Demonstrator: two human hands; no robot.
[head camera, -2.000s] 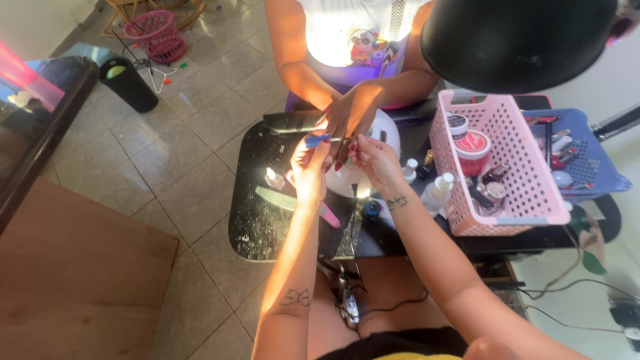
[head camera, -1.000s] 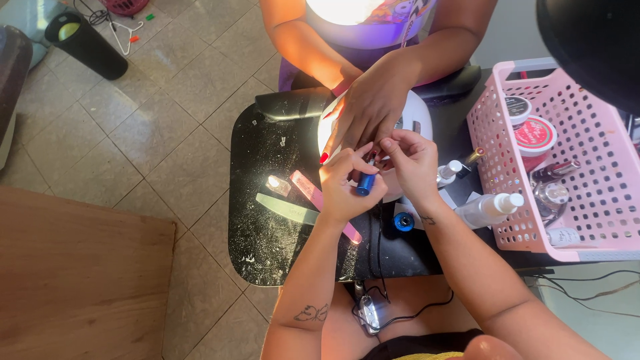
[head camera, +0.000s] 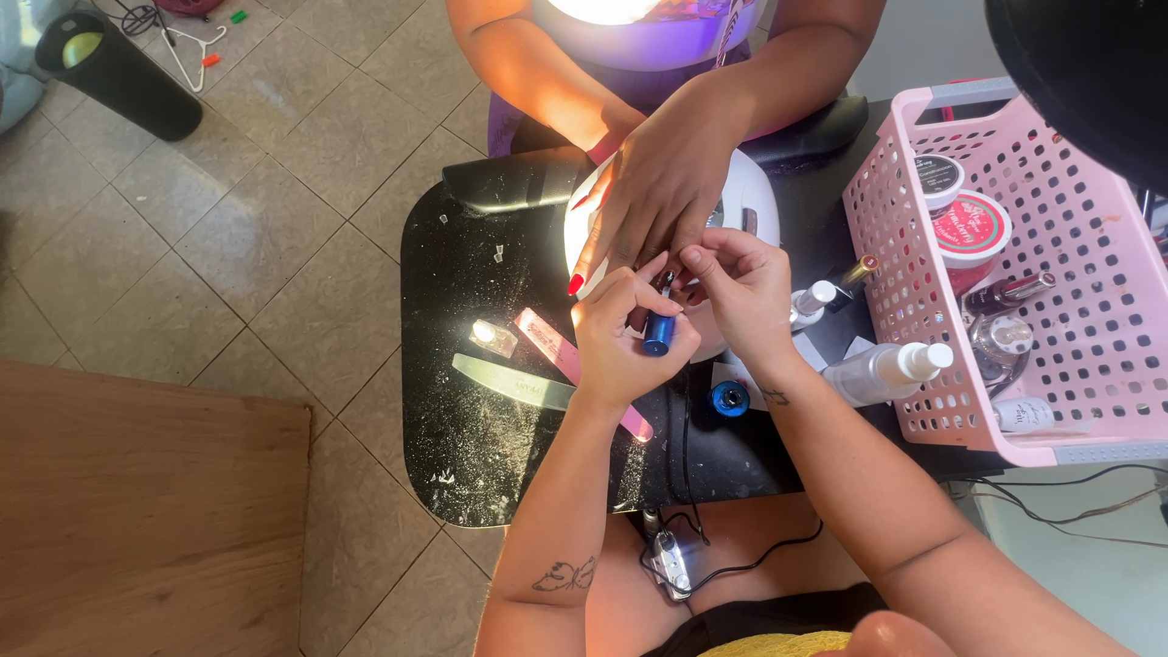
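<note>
My left hand (head camera: 630, 338) grips the blue cap of a nail polish brush (head camera: 658, 334), its bristle end at a fingernail of the other person's hand (head camera: 671, 173). With its thumb and fingers, my right hand (head camera: 744, 287) holds a finger of that same hand. Red polish shows on the person's other nails. Beneath the hands sits a white nail lamp (head camera: 757, 196). An open blue polish bottle (head camera: 729, 399) stands beside my right wrist. A pink nail file (head camera: 547, 342), a pale green file (head camera: 511, 381) and a small clear bottle (head camera: 493, 337) lie left of my left hand.
On the right, a pink plastic basket (head camera: 1022, 449) holds jars and bottles. A clear pump bottle (head camera: 881, 372) and a white-capped bottle (head camera: 812, 301) are near my right forearm. White dust covers part of the black table (head camera: 456, 274). A black lamp head (head camera: 1086, 82) hangs at upper right.
Two seconds ago the blue-capped brush was above my left hand, farther from me; now it points up from my left fingers at the person's nail. The view has moved closer to the table.
</note>
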